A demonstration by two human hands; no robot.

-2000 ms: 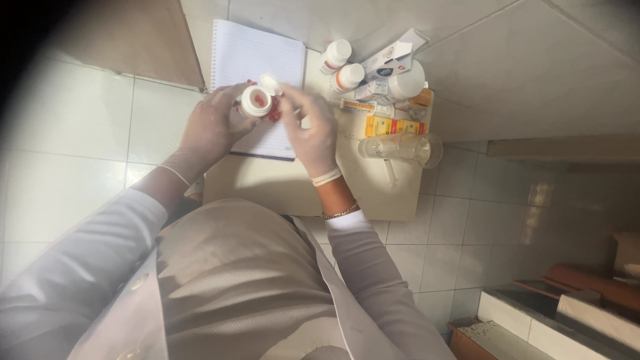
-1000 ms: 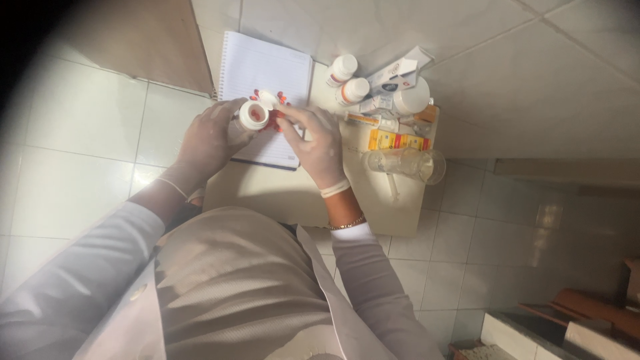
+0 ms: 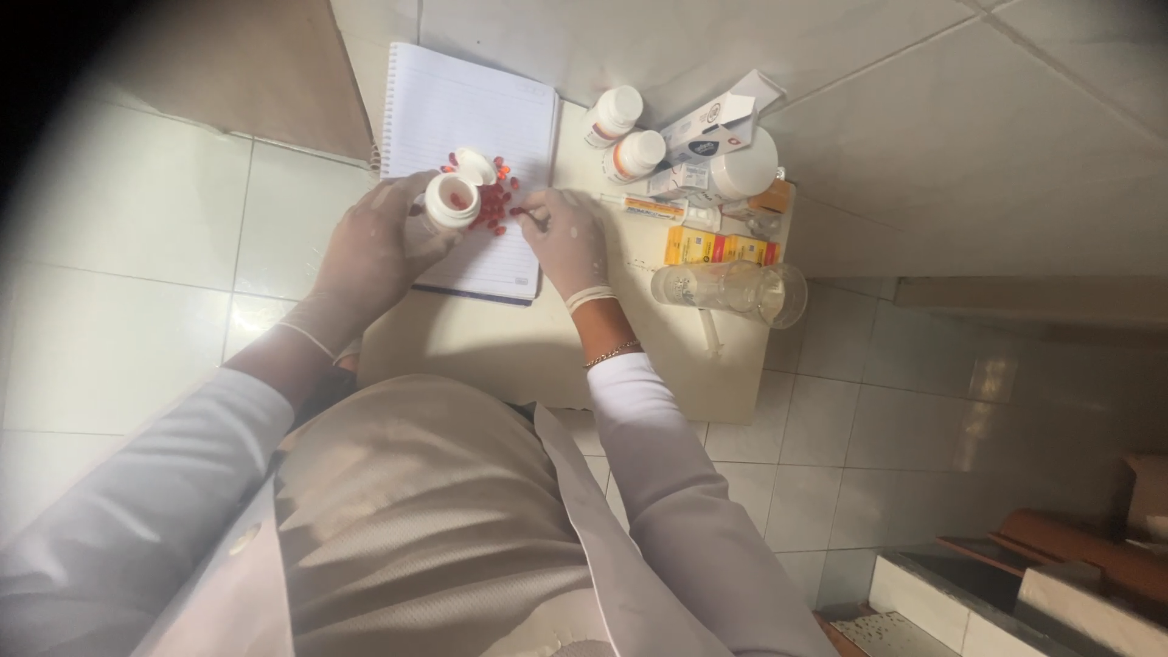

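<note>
My left hand (image 3: 379, 242), in a thin translucent glove, grips a white plastic pill bottle (image 3: 452, 203). Its flip cap (image 3: 475, 167) stands open, and some red capsules show inside. Beside the bottle, several red softgel capsules (image 3: 493, 203) lie loose on the lined page of a spiral notebook (image 3: 465, 109). My right hand (image 3: 568, 239), also gloved, is just right of the pile, with a red capsule (image 3: 517, 211) pinched between thumb and forefinger. Part of the pile is hidden behind the bottle and its cap.
On the small table (image 3: 456, 351), right of the notebook, stand white bottles (image 3: 634, 155), an opened carton (image 3: 712, 123), a packaged syringe (image 3: 652, 208) and yellow boxes (image 3: 721, 246). A clear measuring cylinder (image 3: 730, 290) lies near the right edge, over another syringe (image 3: 710, 330). A wall borders the far side.
My right hand has drawn back from beside the bottle's mouth to the right side of the capsules. The left hand still holds the bottle over the notebook.
</note>
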